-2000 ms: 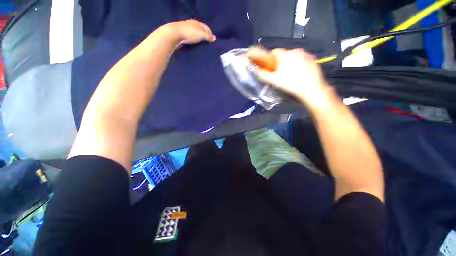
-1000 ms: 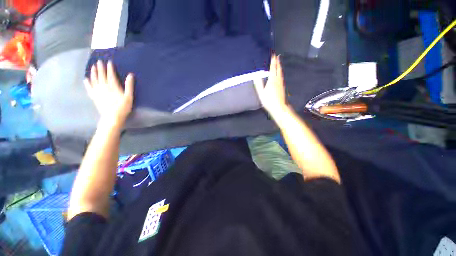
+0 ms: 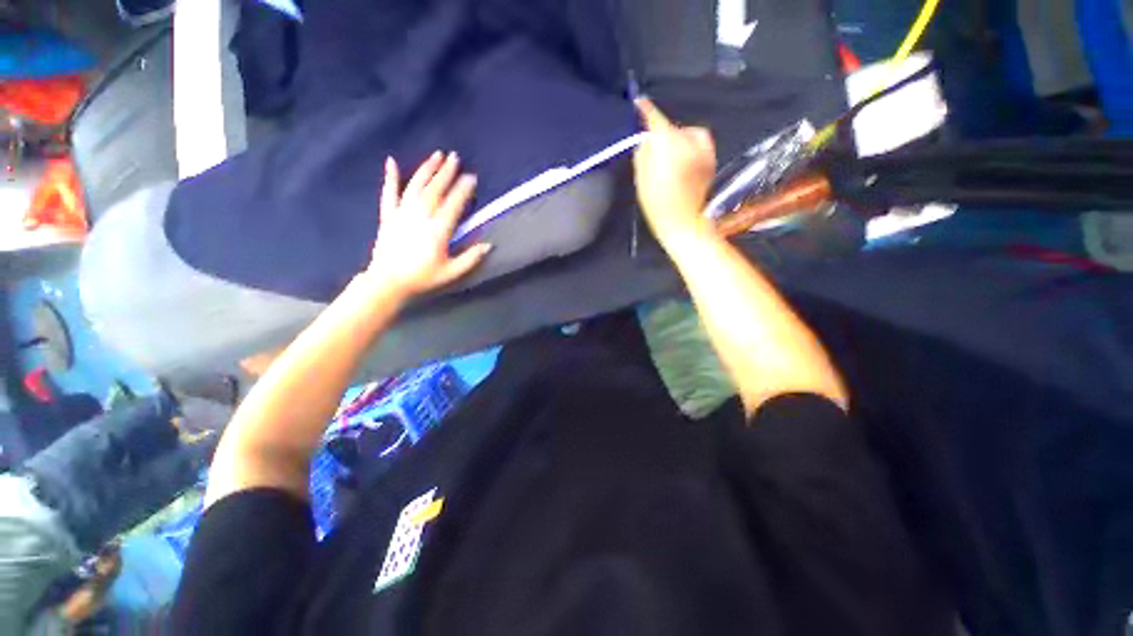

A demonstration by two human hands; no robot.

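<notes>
The navy garment (image 3: 410,112) lies over the grey padded pressing board (image 3: 137,280), bunched towards the back. White piping (image 3: 534,189) runs along its near edge. My left hand (image 3: 423,232) lies on the near edge at the piping's left end, fingers spread. My right hand (image 3: 675,168) is at the piping's right end, index finger extended; its other fingers are curled, and whether it pinches the cloth is hidden. The steam iron (image 3: 773,193), silver with a brown handle, rests just right of my right hand, untouched as far as I can see.
A yellow hose (image 3: 917,31) and a thick black cable bundle (image 3: 994,174) run off at the right. A white card (image 3: 897,106) lies beside the iron. A white strip (image 3: 199,93) lies at the board's left. Blue crates (image 3: 429,395) stand below the board. Another person's legs show at lower left.
My left hand has moved right along the garment's near edge. The garment's left part now spreads further over the board's rounded end. The iron appears closer to my right hand.
</notes>
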